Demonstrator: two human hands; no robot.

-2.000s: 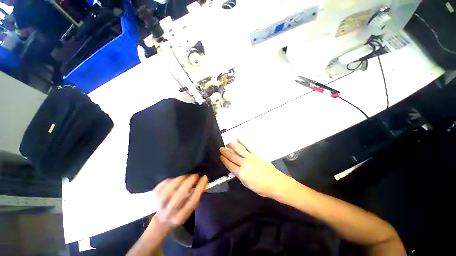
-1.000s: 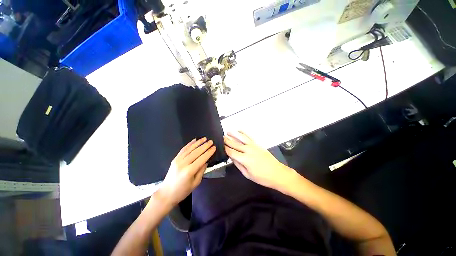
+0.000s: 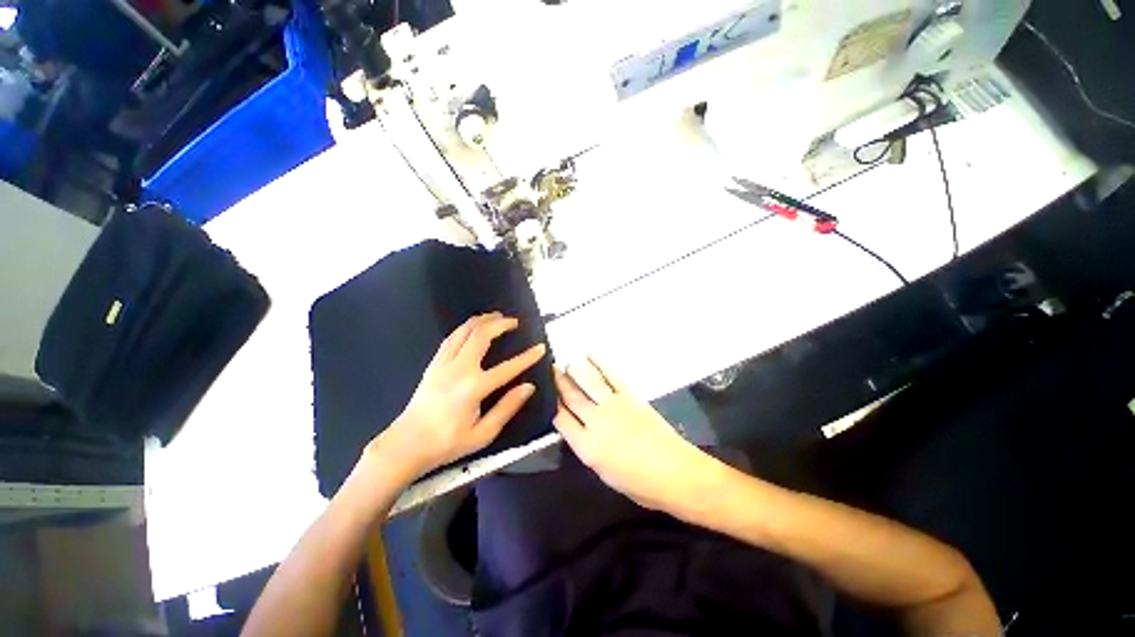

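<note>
A black panel [image 3: 373,361] lies flat on the white machine table, its upper right corner at the presser foot and needle [image 3: 527,237] of the white sewing machine [image 3: 585,100]. My left hand [image 3: 471,396] lies on top of the panel with its fingers spread, near the right edge. My right hand [image 3: 610,429] rests at the panel's right edge, fingertips against it, close to my left fingertips. The stitching point is small and partly hidden by machine parts.
A stack of black panels [image 3: 156,324] with a small yellowish label sits at the table's left. Thread snips [image 3: 782,205] with red handles lie under the machine arm, beside a dark cord. A blue crate [image 3: 243,131] stands behind the table. A round dark bin [image 3: 448,548] shows below the front edge.
My left hand has moved from the panel's lower edge up onto its surface and its fingers have spread. The panel's raised right part now lies flatter. My right hand stays at the right edge.
</note>
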